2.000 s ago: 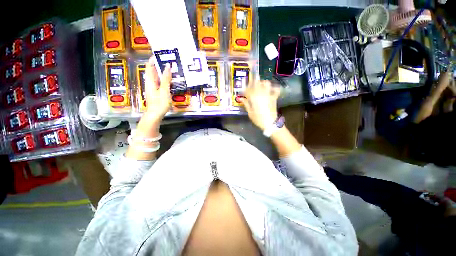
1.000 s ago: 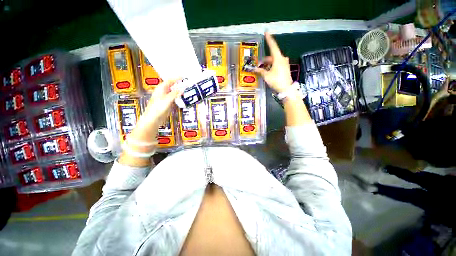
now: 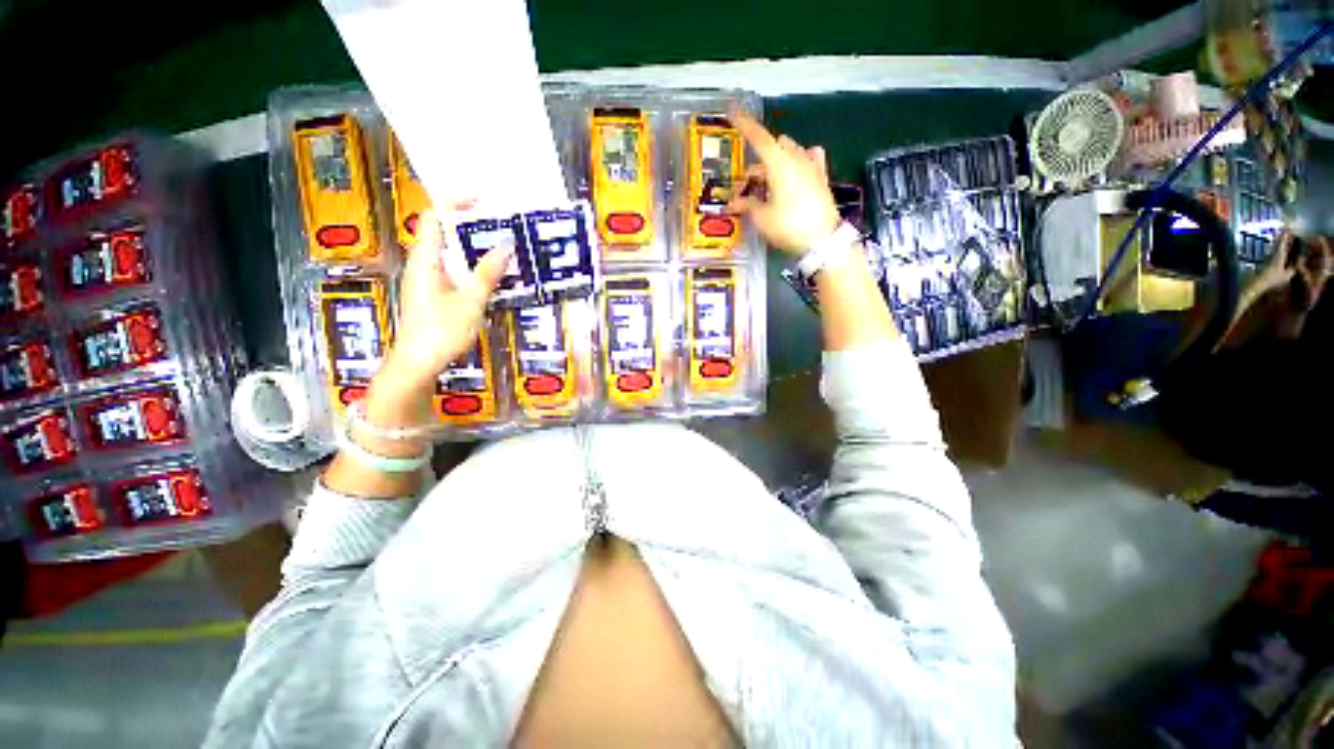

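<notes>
My left hand (image 3: 442,300) holds the lower end of a long white label liner (image 3: 461,110) over the tray. Two dark face labels with white print (image 3: 525,253) show at that end. My right hand (image 3: 790,198) is over the top right yellow device (image 3: 714,154), its fingertips at the device's face; whether a label is between them cannot be told. The clear blister tray (image 3: 761,337) carries yellow devices in two rows. The near-row devices, such as one yellow device (image 3: 629,340), show dark printed faces. The liner hides part of the far row.
Stacked trays with red devices (image 3: 129,340) stand at left. A white label roll (image 3: 272,408) lies between the trays. Right are a dark-filled tray (image 3: 951,242), a small fan (image 3: 1077,138) and a cardboard box (image 3: 977,403). Another person's hand (image 3: 1287,278) shows at far right.
The label end in my left hand has turned flatter and its panels now face up. My right hand's fingers have moved slightly down along the top right device.
</notes>
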